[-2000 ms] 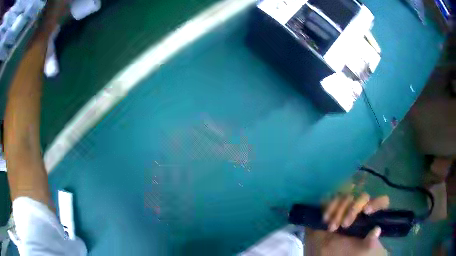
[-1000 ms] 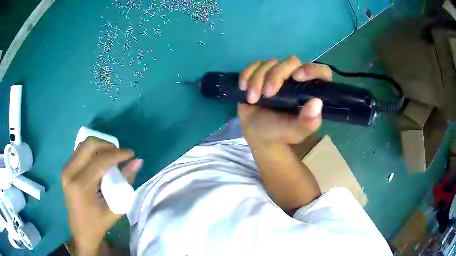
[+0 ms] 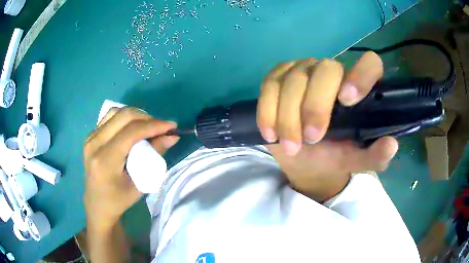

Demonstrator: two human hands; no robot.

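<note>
My left hand (image 3: 121, 154) is closed around a white handheld unit (image 3: 146, 167); its rounded end shows below my fingers and another white part shows above them. My right hand (image 3: 319, 118) grips the black electric screwdriver (image 3: 231, 125), which lies across the view and points left. Its thin dark bit (image 3: 182, 132) reaches the thumb and fingertips of my left hand. The bit's tip is hidden there, and I cannot tell whether it touches a screw.
Tiny loose screws (image 3: 149, 38) are scattered on the green-blue bench. White fan units (image 3: 34, 138) with stick handles are piled at the left edge. A black cord (image 3: 411, 43) curves from the screwdriver's rear. A cardboard box (image 3: 437, 156) is at the right, below the bench.
The screwdriver, held in my right hand, has come closer to my left hand, and its bit now meets the fingertips. My left hand has moved slightly right and up with the white unit.
</note>
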